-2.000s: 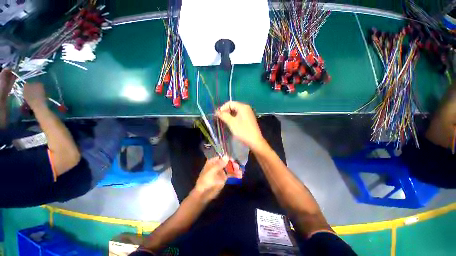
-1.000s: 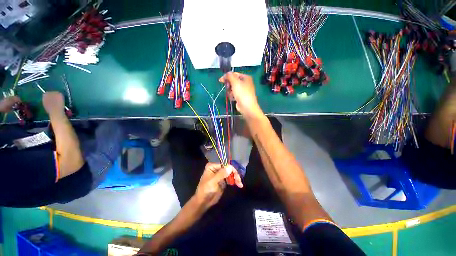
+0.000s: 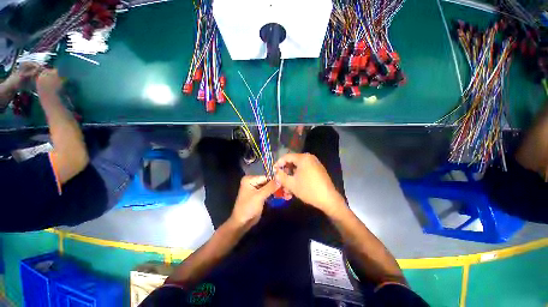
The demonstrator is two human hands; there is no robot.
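Note:
My left hand point(image 3: 251, 196) holds the red connector point(image 3: 280, 193) over the lap, low in the centre. Blue, white and yellow wires point(image 3: 261, 133) fan up from it towards the bench. My right hand point(image 3: 303, 178) is beside it, fingertips bent together at the base of the wires; whether they pinch a wire is hidden. The white twisting machine point(image 3: 240, 30) stands at the top centre, its black twisting head point(image 3: 273, 37) facing me. A pale cord or wire hangs below the head.
On the green bench point(image 3: 144, 66) lie the left harness bundle point(image 3: 207, 81), the right harness bundle point(image 3: 363, 63) and the far-right pile point(image 3: 484, 102), its wires over the edge. People work at both sides. Blue stools point(image 3: 462, 207) stand below.
My right hand has come down from the twisting head to beside my left hand. The red wire stretched between them no longer shows. The view has shifted, so the bench sits higher.

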